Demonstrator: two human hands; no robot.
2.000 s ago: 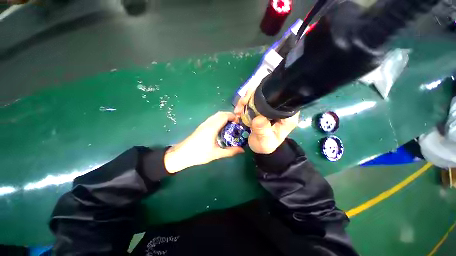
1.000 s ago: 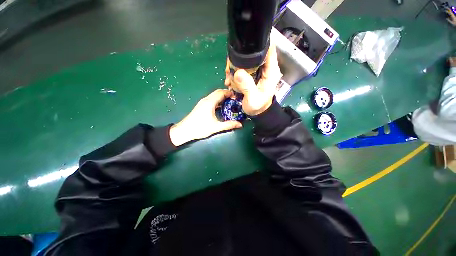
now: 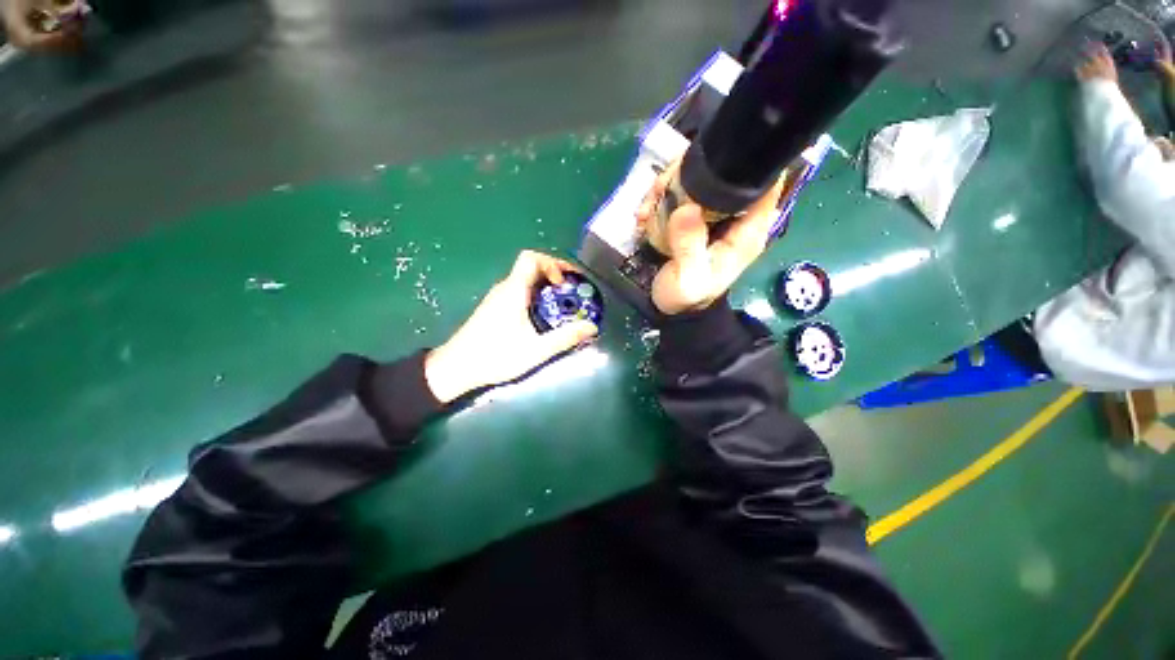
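Note:
My left hand (image 3: 500,333) holds a round unit (image 3: 564,304) by its rim, its blue-silver circuit side facing up, over the green bench. My right hand (image 3: 709,248) is closed around the nose end of the black electric screwdriver (image 3: 778,108). The screwdriver is tilted, its body rising toward the top right. Its nose is over the front part of the screw feeder (image 3: 631,194), to the right of the unit and apart from it. The screwdriver's tip is hidden or too small to make out.
Two round units (image 3: 805,288) with white insides lie right of my right wrist. A plastic bag (image 3: 928,164) lies beyond them. Tiny screws (image 3: 410,268) are scattered on the green bench (image 3: 232,348). The conveyor (image 3: 322,90) runs behind. A person's sleeve (image 3: 1124,161) is at the right.
My right hand and the screwdriver have moved right, off the unit and over the feeder. My left hand, still holding the unit, has shifted slightly left.

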